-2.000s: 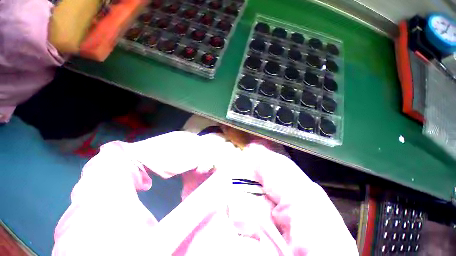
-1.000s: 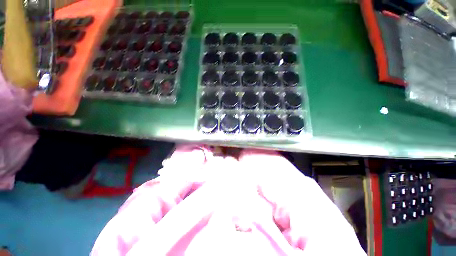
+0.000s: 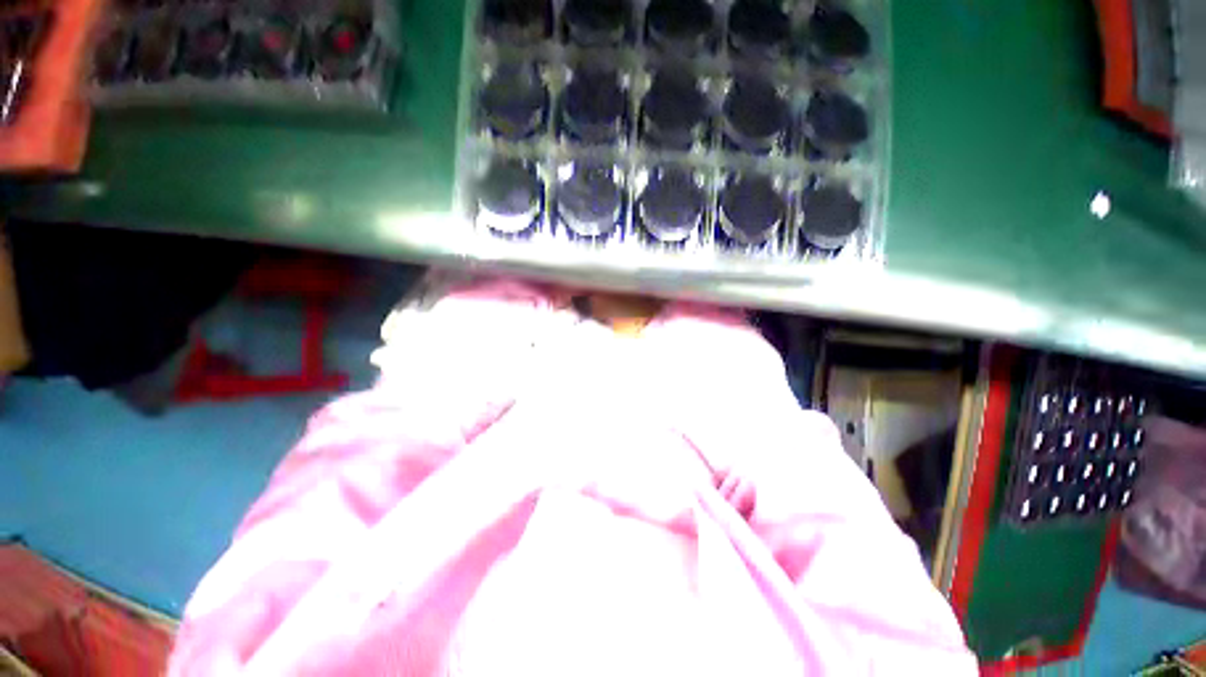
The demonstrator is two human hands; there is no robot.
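A clear blister tray point(image 3: 846, 146) lies on the green bench top in front of me, cut off by the top edge. Its visible pockets hold round black units point(image 3: 672, 201). My pink sleeves meet at my lap, overexposed, just below the bench edge. Between the cuffs shows a small blurred patch of skin point(image 3: 628, 318). I cannot tell which hand it belongs to or whether anything is held. The rest of both hands is hidden by the cuffs and bench edge.
The green bench point(image 3: 979, 225) has a pale front edge. Another tray point(image 3: 238, 86) with red-marked units and an orange-red carrier point(image 3: 53, 139) are at upper left. An orange-red edged item point(image 3: 1135, 66) is at upper right. A red-edged stand point(image 3: 985, 489) holds a tray point(image 3: 1078, 456) below the bench.
The view has tilted down and closer, so the trays sit higher and are partly cut off. The clock and dark-striped cloth seen earlier no longer show. My forearms have drawn in together.
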